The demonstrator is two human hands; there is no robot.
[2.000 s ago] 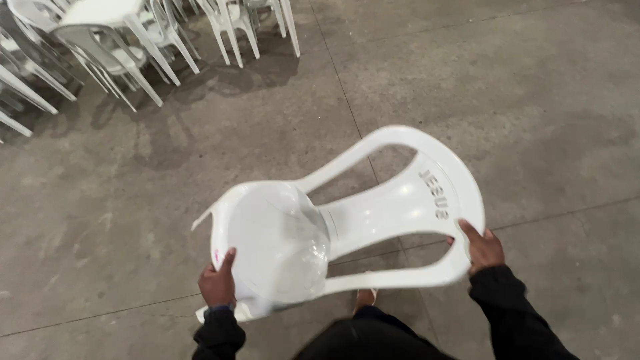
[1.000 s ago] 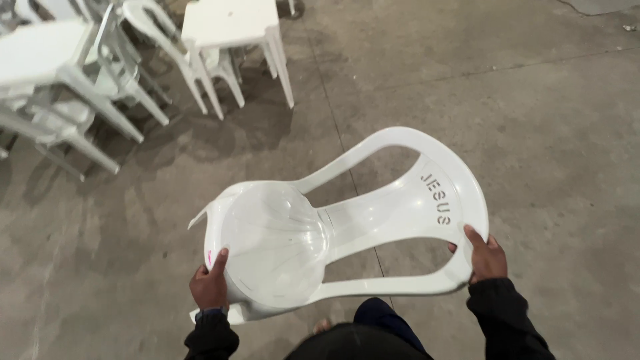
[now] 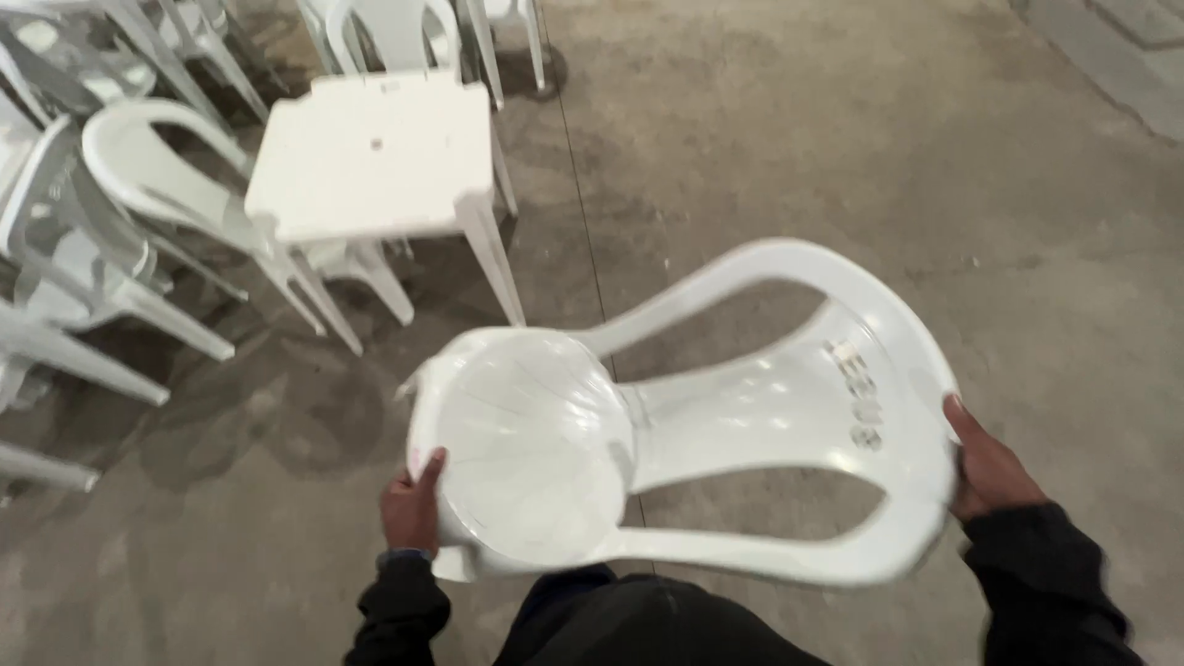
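A white plastic chair (image 3: 536, 444) is held across the front of my body, its seat to the left and its backrest to the right. My left hand (image 3: 413, 504) grips the front edge of the seat, thumb on top. At the other end, my right hand (image 3: 994, 462) is closed on the top rim of the backrest, which bears writing. The fingers of both hands are partly hidden beneath the plastic. The chair's legs are mostly out of sight under the seat.
Ahead to the left stands a square white plastic table (image 3: 379, 157), with a white chair (image 3: 171, 180) at its left side and another chair (image 3: 393, 37) behind it. More white chairs crowd the left edge. Concrete floor (image 3: 786, 139) spreads to the right.
The view has moved toward the tables and chairs, and the square table is now much nearer. Both hands have kept their hold on the chair, which stays in much the same pose before me.
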